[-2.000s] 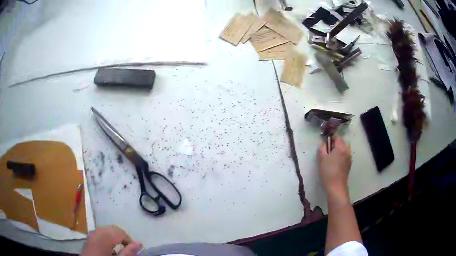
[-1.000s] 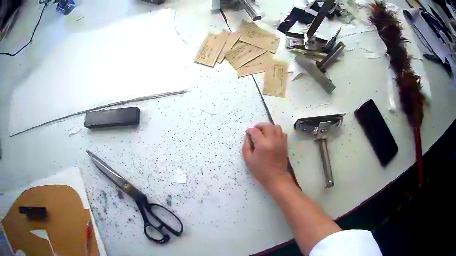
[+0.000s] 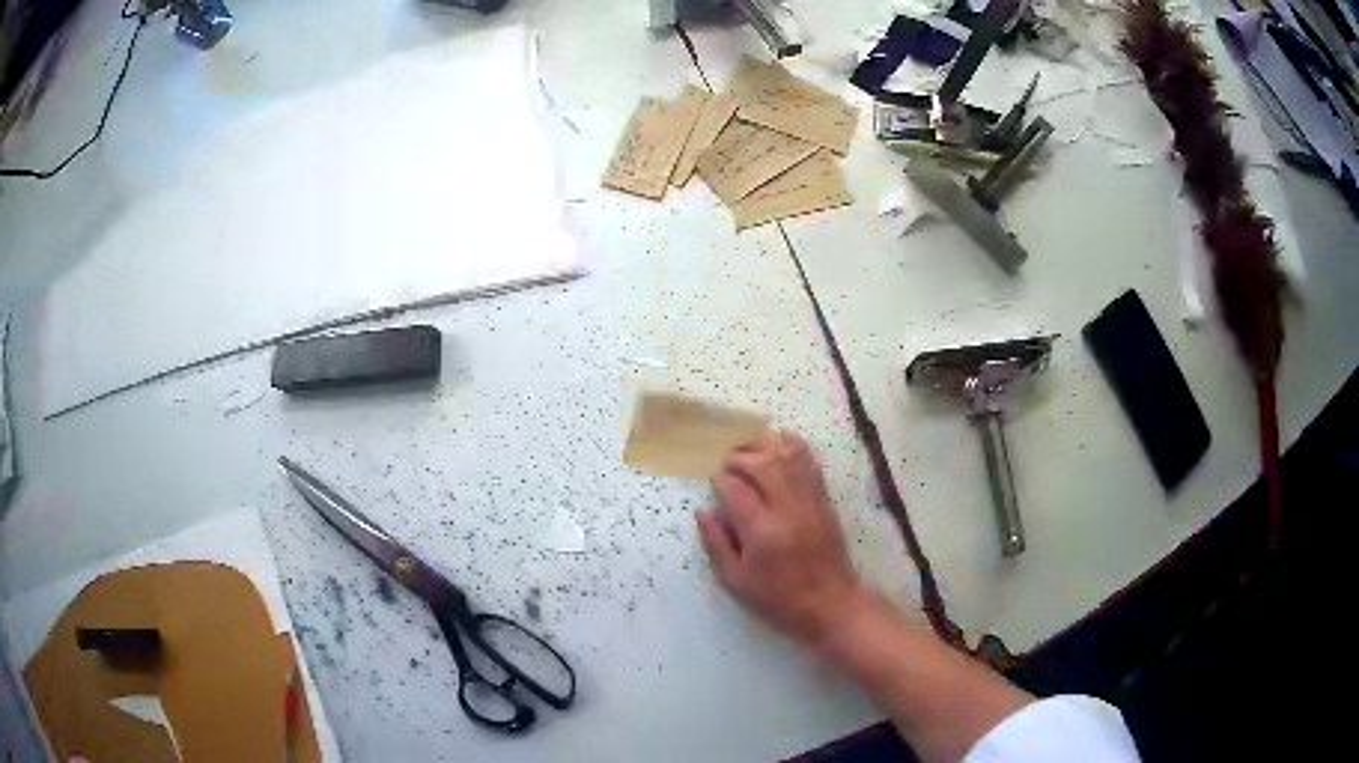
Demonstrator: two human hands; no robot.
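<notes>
My right hand (image 3: 775,525) is right of the shears, low over the table, and holds a tan paper ticket (image 3: 689,435) by its right end; the ticket is slightly blurred. Several more tan tickets (image 3: 753,131) lie overlapping in a loose pile at the upper middle. My left hand is not in view. The tailor's shears (image 3: 425,589) lie on the table, blades pointing up and left. At the lower left a brown card pattern (image 3: 209,611) lies on white cloth, with a small dark weight (image 3: 116,641) and a red pen (image 3: 291,708) on it.
A grey-black weight (image 3: 358,358) lies below a white cloth lay (image 3: 313,209). On the right are a silver T-shaped metal tool (image 3: 996,447), a flat black rectangle (image 3: 1145,388) and a red-brown duster (image 3: 1237,254). Metal pieces (image 3: 969,209) are heaped behind. Dark specks dot the table.
My right hand has let go of the T-shaped tool, moved left, and now holds the ticket that lay nearest in the pile. My left hand has left the view. The view has shifted.
</notes>
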